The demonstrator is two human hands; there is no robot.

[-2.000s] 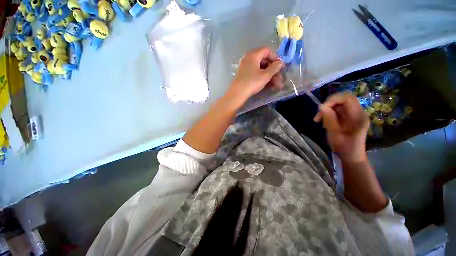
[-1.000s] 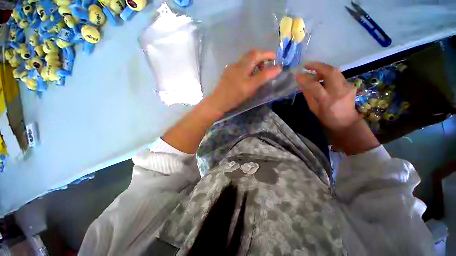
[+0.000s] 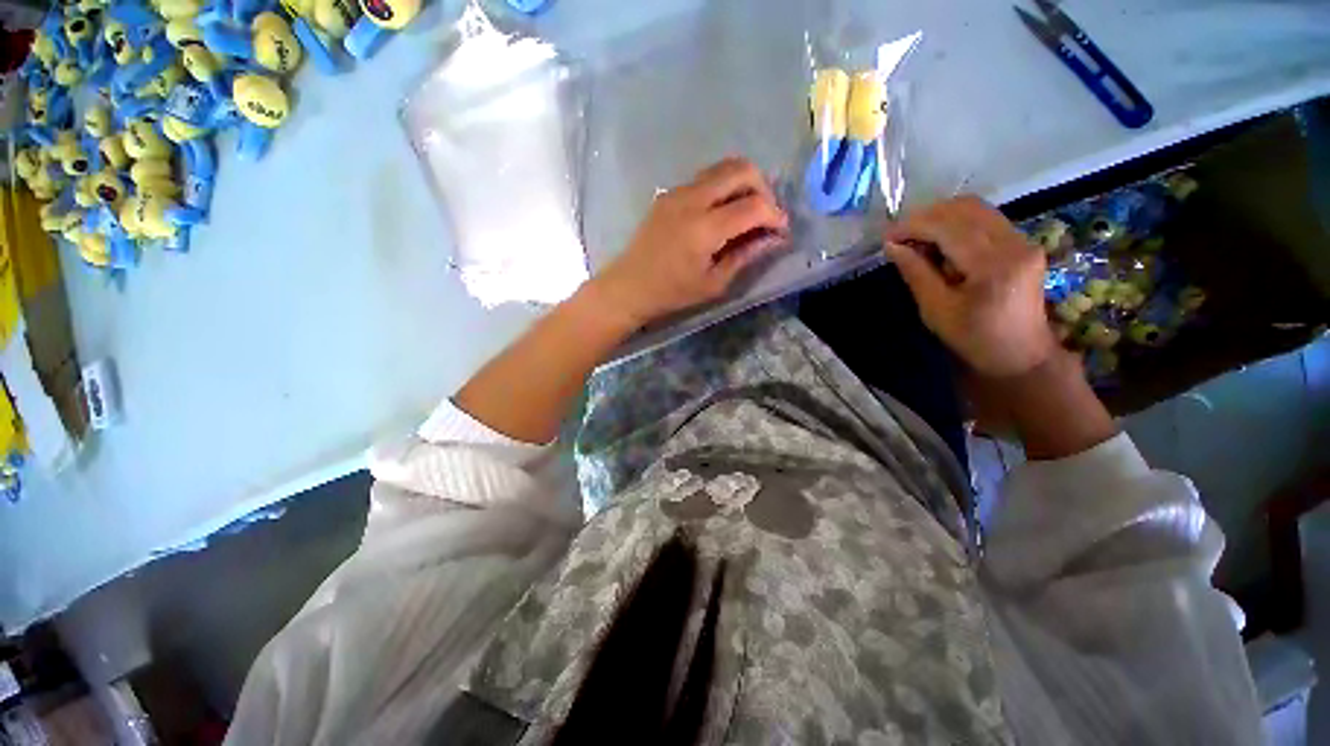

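A clear shiny bag (image 3: 900,146) lies on the table near its front edge, with one plush piece (image 3: 834,163) inside, two yellow heads up and blue loops down. My left hand (image 3: 700,241) is on the table, left of and below the bag, with curled fingers. My right hand (image 3: 974,277) is at the table edge, its fingertips by the bag's lower right end. The bag's mouth is hard to see, and whether either hand grips the film cannot be told.
A stack of empty bags (image 3: 514,168) lies left of my left hand. A heap of unpacked plush (image 3: 146,124) is at the far left, near a small white object (image 3: 98,394). Blue-handled snips (image 3: 1094,70) lie at the upper right. An open carton (image 3: 1240,277) below the table edge holds packed plush (image 3: 1109,277).
My right hand has come in from beyond the table edge to the bag's lower end. The thin strip it held earlier no longer shows. My hands have since moved slightly apart, baring the blue loops.
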